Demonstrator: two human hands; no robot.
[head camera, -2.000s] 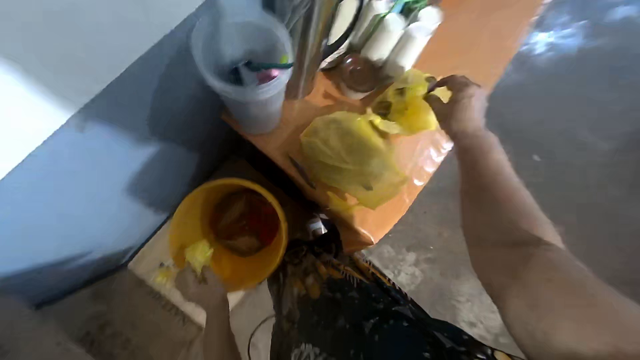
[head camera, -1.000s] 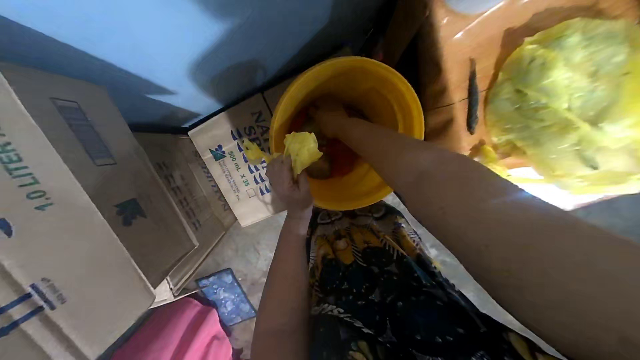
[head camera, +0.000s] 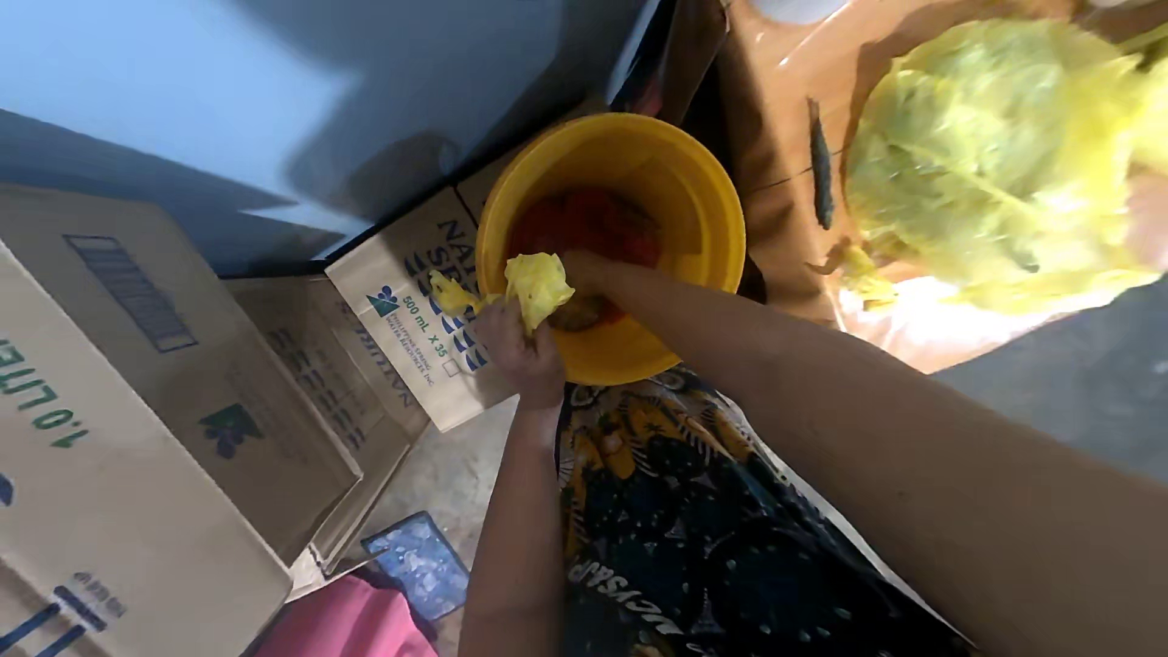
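Observation:
My left hand (head camera: 522, 351) is closed around a crumpled yellow plastic bag (head camera: 538, 285) at the near left rim of a yellow bucket (head camera: 721, 219). My right hand (head camera: 584, 278) reaches down inside that bucket, beside red contents (head camera: 593, 219) that I cannot name. Its fingers are mostly hidden, so what they touch cannot be told. On the orange-covered table to the right, a filled, translucent yellow plastic bag (head camera: 995, 164) sits next to a thin dark object (head camera: 820, 164).
Cardboard boxes (head camera: 128, 392) with printing stand at the left, and a flattened printed carton (head camera: 420, 319) lies beside the bucket. A blue patterned item (head camera: 420, 561) and pink cloth (head camera: 351, 620) are at the lower left. The table edge (head camera: 922, 360) is close to my right forearm.
My right hand has gone from a yellow bag on the table into the bucket. My left hand still holds its yellow bag. The view has swung toward the bucket and boxes.

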